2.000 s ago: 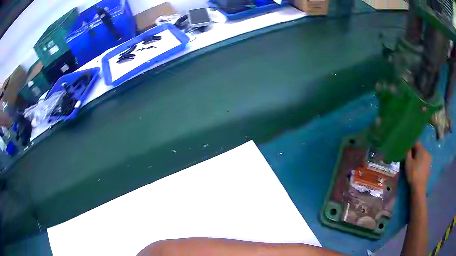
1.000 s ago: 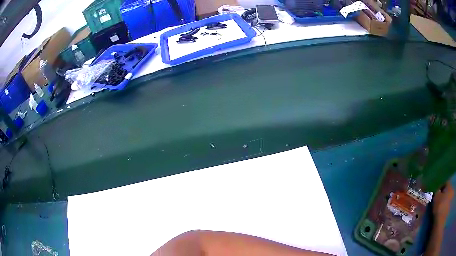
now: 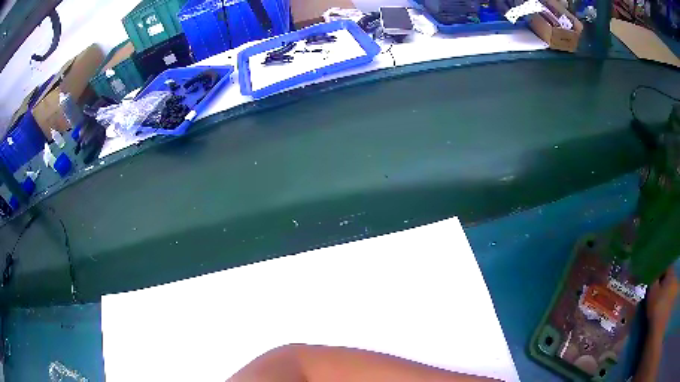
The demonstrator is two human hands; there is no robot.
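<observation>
The green press (image 3: pixel 660 224) stands at the right edge, its upper part cut off. Its base plate (image 3: pixel 553 342) carries a silver and copper-orange block (image 3: pixel 601 301). My right hand (image 3: pixel 662 289) is at the far right edge, beside the press body and partly hidden by it. Its fingers cannot be made out, nor whether it holds anything. My left hand is out of the picture. A bare forearm crosses the bottom edge over the white sheet (image 3: pixel 298 298).
The dark green belt (image 3: pixel 335 157) runs across behind the sheet. Thin black cables lie on it at the far left (image 3: pixel 71 257) and far right (image 3: pixel 632 104). Beyond are blue trays (image 3: pixel 252 91), a tray with plastic bags, blue and green crates, and a small cardboard box (image 3: pixel 561 33).
The view has swung left, so the press now sits farther right and is more cut off. More of the belt's left end shows. My right hand stays beside the press.
</observation>
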